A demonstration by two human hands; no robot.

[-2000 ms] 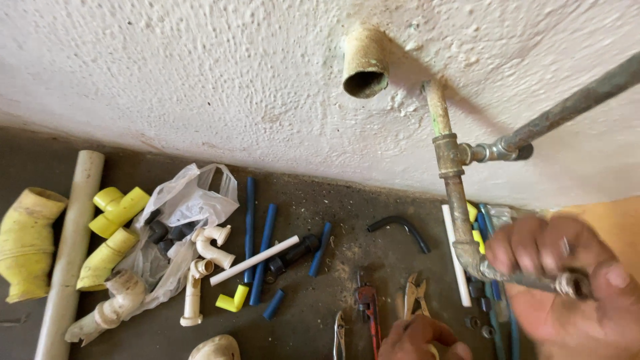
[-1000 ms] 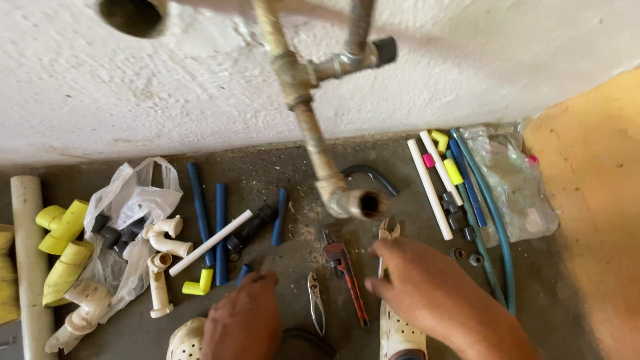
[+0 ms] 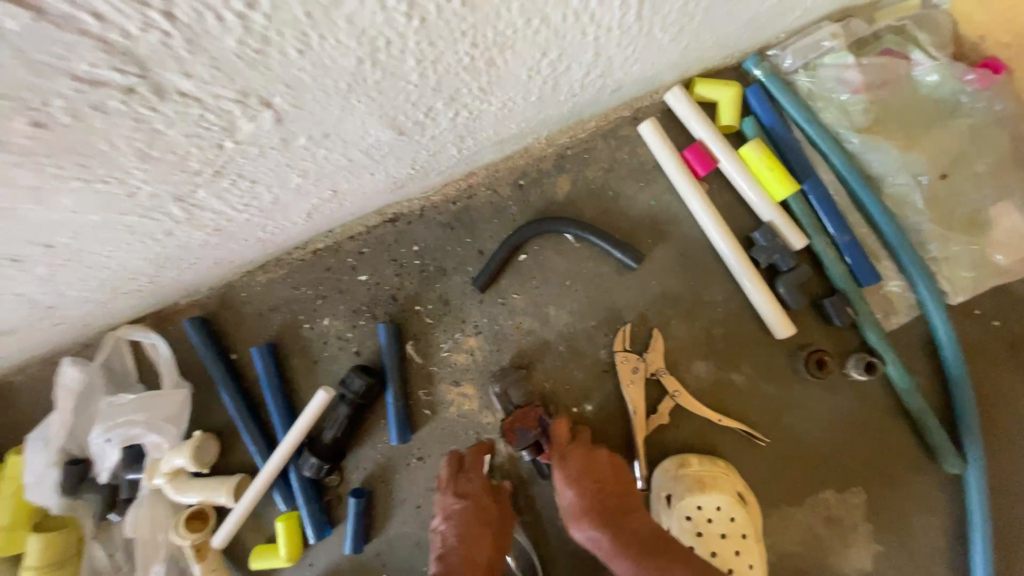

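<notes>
My right hand (image 3: 590, 480) is closed around a red pipe wrench (image 3: 526, 428), whose dark jaw end points away from me over the concrete floor. Just left of it, my left hand (image 3: 472, 508) reaches down at a pair of metal pliers (image 3: 522, 552); the fingers cover most of the tool, so its grip is unclear. Open-jawed locking pliers (image 3: 636, 384) lie to the right of my right hand. A curved black hose (image 3: 552, 228) rests beyond the hands, near the wall.
Blue pipe pieces (image 3: 276, 408), a white pipe (image 3: 272, 468), a black fitting (image 3: 340, 420) and a plastic bag (image 3: 140, 416) lie left. White pipes (image 3: 716, 228), a yellow elbow (image 3: 720, 100), a green hose (image 3: 920, 280) and metal fittings (image 3: 864, 366) lie right. A perforated clog (image 3: 708, 512) stands near.
The view has tilted down to the floor, and the wall piping is out of sight. My right hand has gone from the locking pliers to the pipe wrench; my left hand has come close beside it.
</notes>
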